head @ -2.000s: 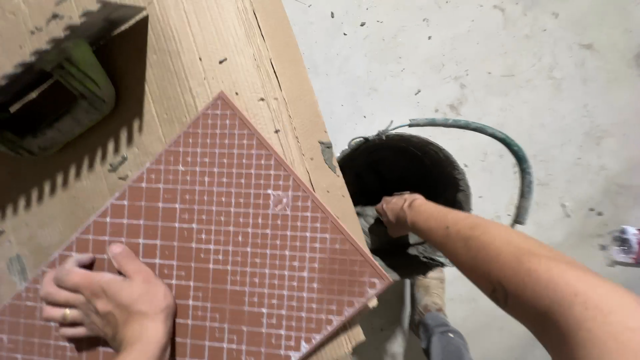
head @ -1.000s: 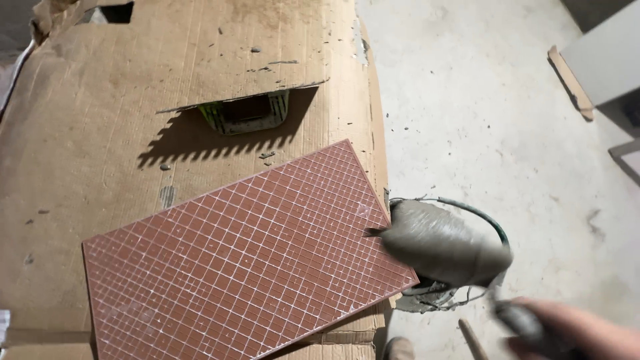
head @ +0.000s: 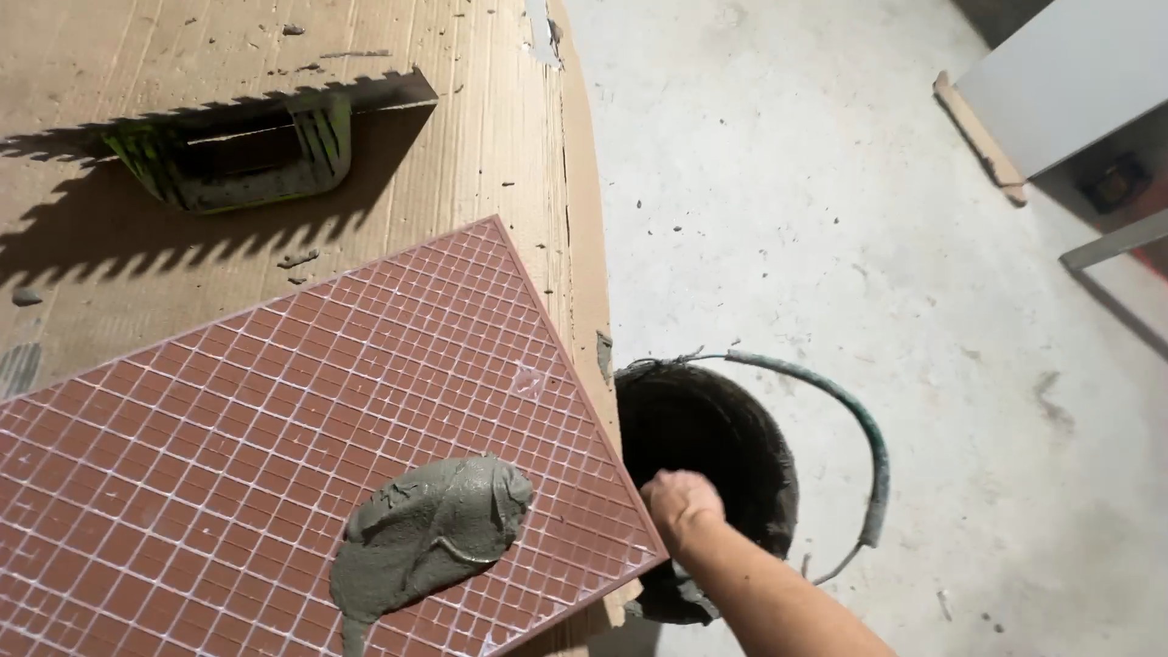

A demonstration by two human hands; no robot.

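Observation:
My right hand [head: 684, 502] reaches into the mouth of a dark bucket [head: 785, 456], its fingers curled; what it grips is hidden by the tile's corner and the shade inside. A reddish-brown tile [head: 274, 383] lies with its gridded back up, one corner jutting out over the bucket. On it sits a lump of wet grey mortar [head: 433, 529] with a tail toward the lower edge. A notched trowel [head: 246, 155] with a green, mortar-stained handle rests on the cardboard behind the tile. My left hand is out of view.
Mortar crumbs dot the cardboard [head: 474, 137] under the tile. The bucket's handle [head: 867, 429] arcs out to the right over the concrete floor [head: 912, 365]. Farther right are a wooden strip [head: 981, 137], a white panel [head: 1077, 73] and a metal leg [head: 1118, 239].
A lump of mortar now lies on the tile, which was bare before. My right hand, holding a mortar-laden trowel above the tile's edge one second ago, is back in the bucket.

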